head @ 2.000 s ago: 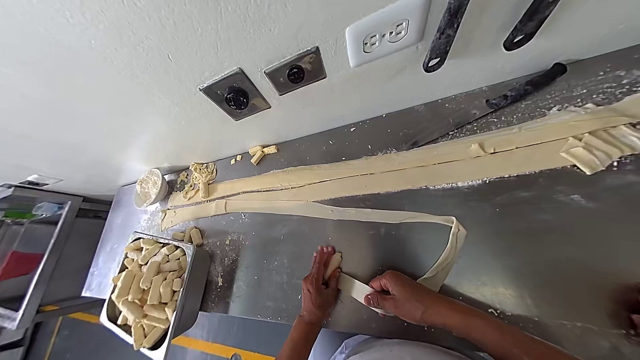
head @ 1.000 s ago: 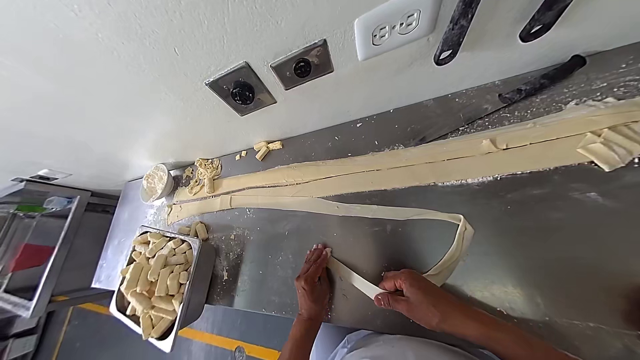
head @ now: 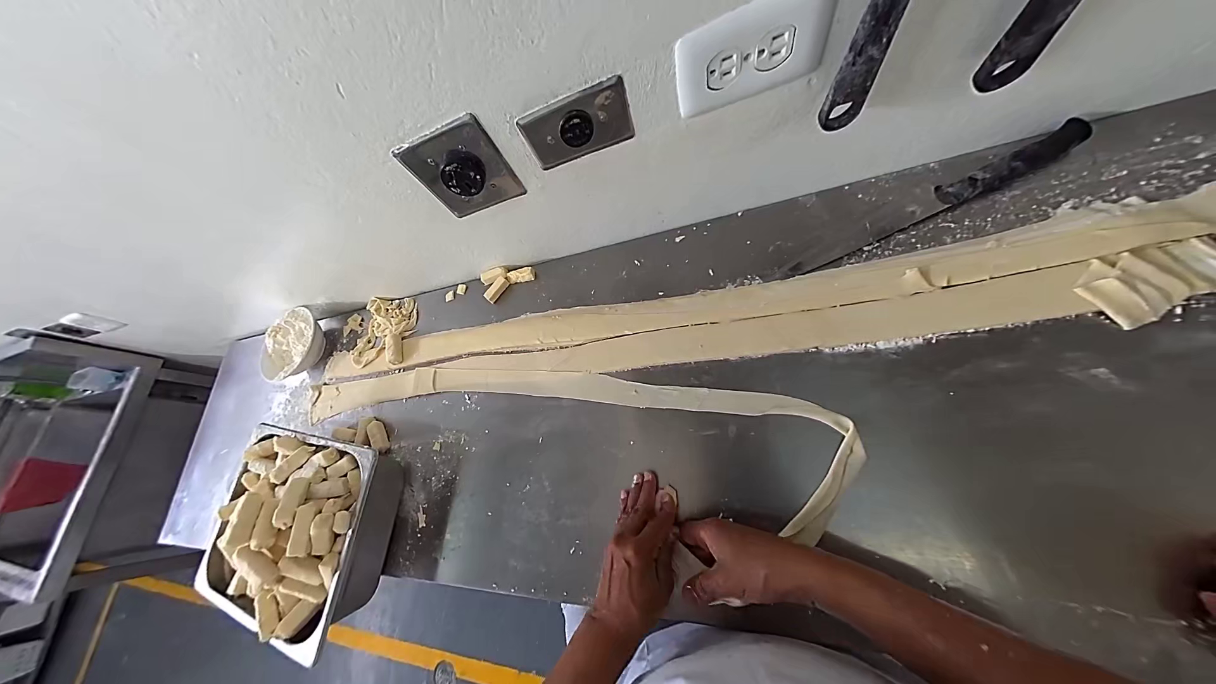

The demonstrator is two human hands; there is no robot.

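Note:
Near the front edge of the steel table, my left hand lies flat over the end of a narrow dough strip, with a bit of dough showing at its fingertips. Close at its right, my right hand pinches the same strip between thumb and fingers. From there the dough strip loops right and back to the left, joining long flat dough bands that run along the table. At the front left, a steel pan holds many short pale sticks. What lies under my left palm is hidden.
A bowl of flour and dough scraps sit at the far left. A long knife with a black handle lies by the wall. Folded dough pieces rest on the right. Part of another hand shows at the right edge.
My hands have come closer together, and the stretch of strip between them is shorter. Another hand now shows at the right edge.

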